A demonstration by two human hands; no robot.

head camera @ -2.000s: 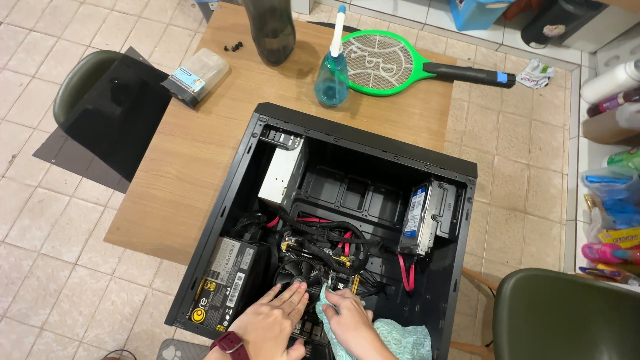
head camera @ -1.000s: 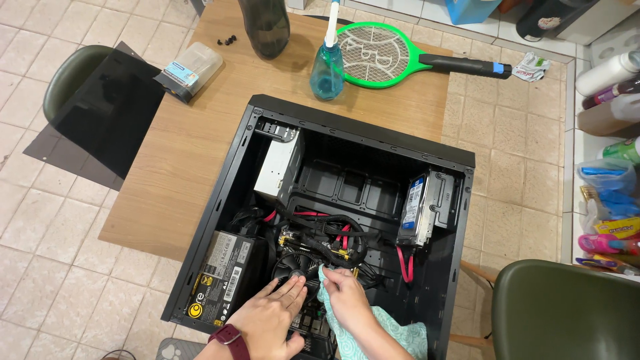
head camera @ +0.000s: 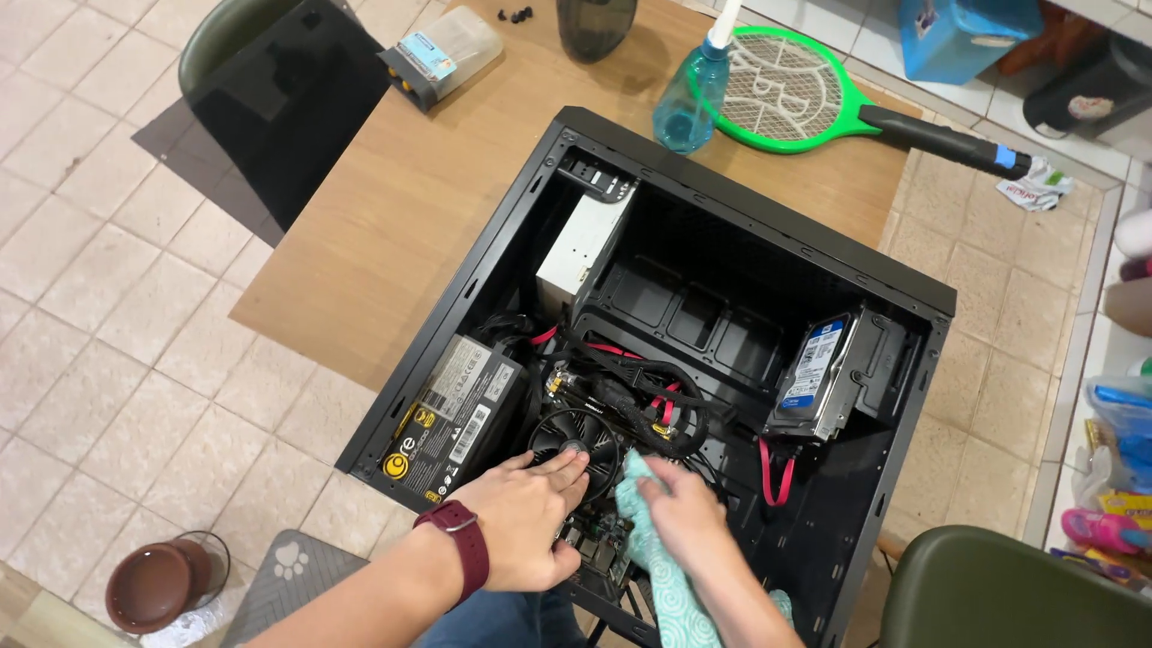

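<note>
A black computer case [head camera: 765,229] lies open on its side, partly over a wooden table. My left hand [head camera: 526,513], with a wine-red watch strap on the wrist, rests its fingertips on the hub of the CPU cooler fan [head camera: 562,432]. My right hand [head camera: 679,508] grips a teal patterned cloth [head camera: 661,576] just right of the fan, against the motherboard area; the exact contact point is hidden. Beside my left hand sits the power supply [head camera: 459,414]. Bundled black cables [head camera: 684,378] run above both hands. A hard drive [head camera: 814,364] is mounted at the right, with a red SATA cable [head camera: 776,472] below it.
On the wooden table [head camera: 360,261] are a blue spray bottle [head camera: 688,103], a green electric fly swatter [head camera: 783,85], a plastic container [head camera: 445,54], a dark vessel [head camera: 594,22] and small dark pieces. A dark panel [head camera: 288,99] leans on the left chair. Another chair [head camera: 1017,589] stands lower right.
My left fingers remain on the fan. My right hand stays on the cloth beside it, with the cloth's bunched end shifted slightly.
</note>
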